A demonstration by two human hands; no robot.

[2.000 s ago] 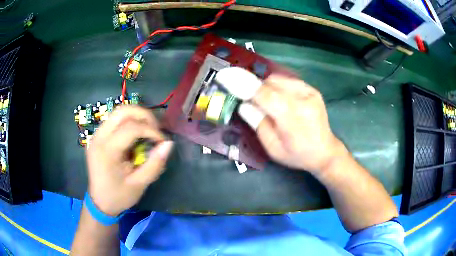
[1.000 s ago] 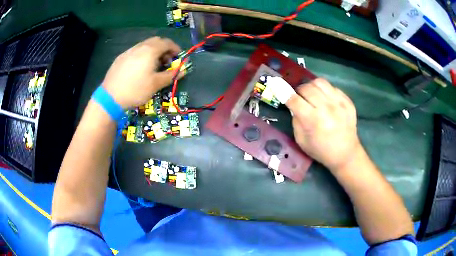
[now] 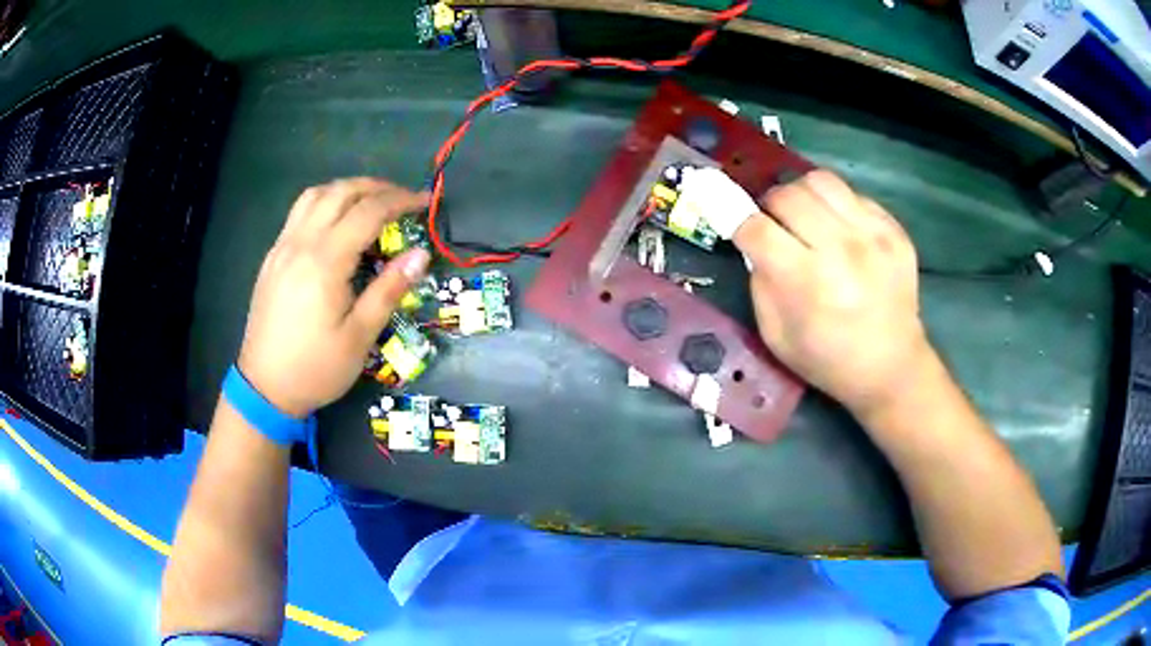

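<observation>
My right hand [image 3: 839, 297], with a white covering on a finger, holds a small power supply board [image 3: 688, 212] against the grey strip inside the dark-red fixture plate [image 3: 581, 280]. The finger hides part of the board. My left hand [image 3: 309, 297], with a blue wrist band, has its thumb and fingers around another board [image 3: 401, 237], low over the mat beside more boards. One of these boards [image 3: 477, 303] lies flat right of my thumb. Two boards [image 3: 470, 433] lie nearer the front edge.
A red and black twisted lead [image 3: 444, 164] loops from the shelf [image 3: 808, 48] to the fixture. Black divided trays stand at left [image 3: 158, 278] and right [image 3: 1123, 442]. A white instrument [image 3: 1054, 57] is at upper right. White bits [image 3: 717, 429] lie around the fixture.
My left hand has moved down towards me, bringing a board from the upper mat to the group. My right hand stays at the board in the fixture.
</observation>
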